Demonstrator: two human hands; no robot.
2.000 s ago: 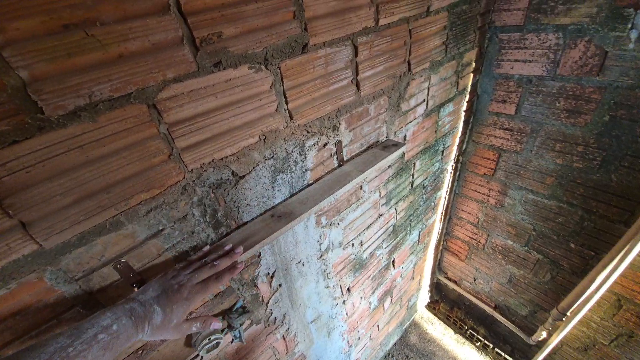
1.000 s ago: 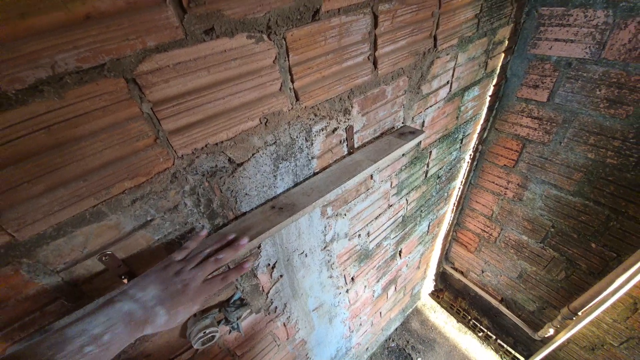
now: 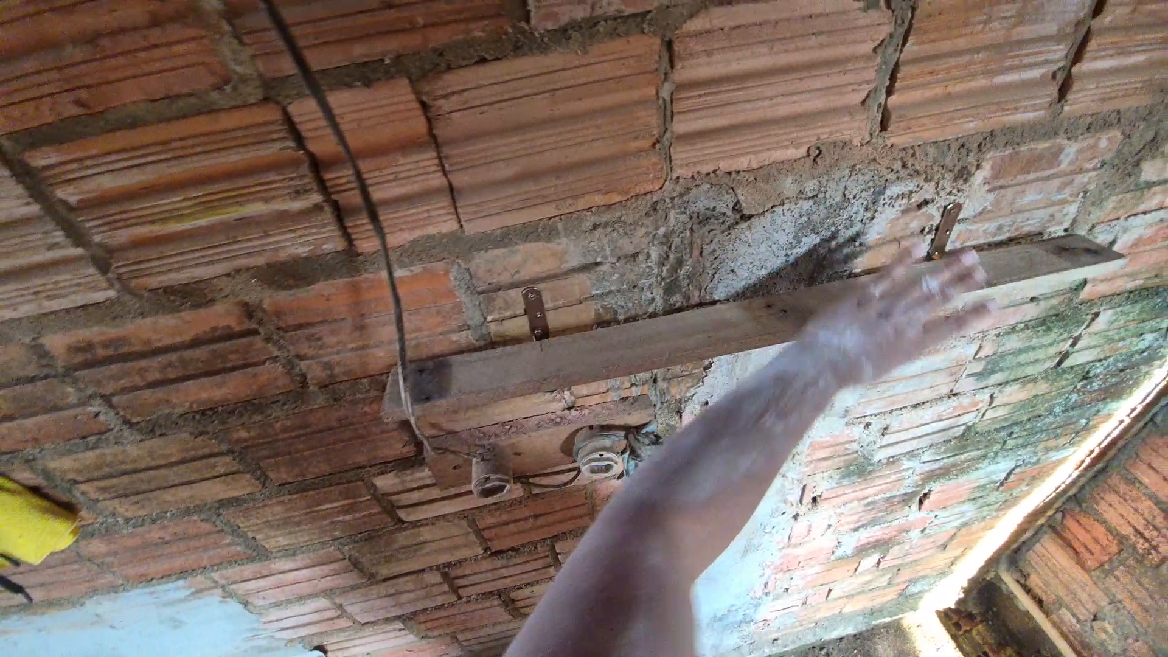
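A narrow wooden board lies like a shelf along the rough brick wall, tilted in view. Two metal brackets show above it, one left and one right. My left hand, blurred and fingers spread, is over the board's right part, near the right bracket. It grips nothing; whether it touches the wood, I cannot tell. Below the board's left half, a socket and a round fitting sit on or by a lower wooden piece. My right hand is out of view.
A dark cable hangs down past the board's left end towards the fittings. Something yellow shows at the left edge. Light comes through a gap at the wall corner on the right, with a pipe below it.
My left hand has moved along the board from its nearer part to its right part. The view has swung left, bringing the board's left end, cable and socket into sight.
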